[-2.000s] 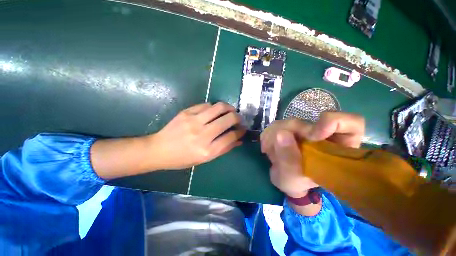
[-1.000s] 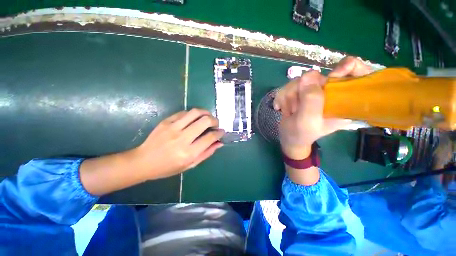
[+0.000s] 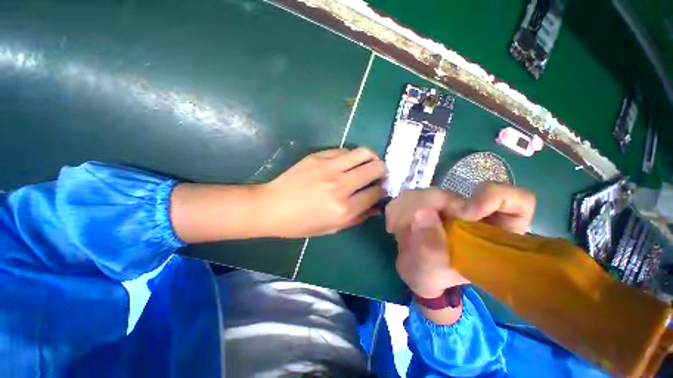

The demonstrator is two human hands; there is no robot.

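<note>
An opened phone assembly [image 3: 418, 140] lies on the dark green bench, its board end away from me and its silver-white area nearer. My left hand [image 3: 336, 190] rests with its fingertips at the lower left edge of the phone. My right hand [image 3: 443, 225] is shut on the orange-yellow electric screwdriver [image 3: 553, 288], at the phone's near end. The screwdriver's tip and the phone's near end are hidden behind the right hand. A round grey speckled dish [image 3: 478, 173] lies right of the phone, partly covered by the right hand.
A small pink-and-white device [image 3: 519, 141] lies above the dish. A pile of phone units [image 3: 609, 221] is at the right. Beyond the worn whitish-brown edge [image 3: 472, 74], the green conveyor carries a phone [image 3: 539, 37] and further units [image 3: 626, 119].
My right hand has moved with the screwdriver from over the dish to the phone's near end, uncovering the pink device. The view has tilted. The left hand stays at the phone.
</note>
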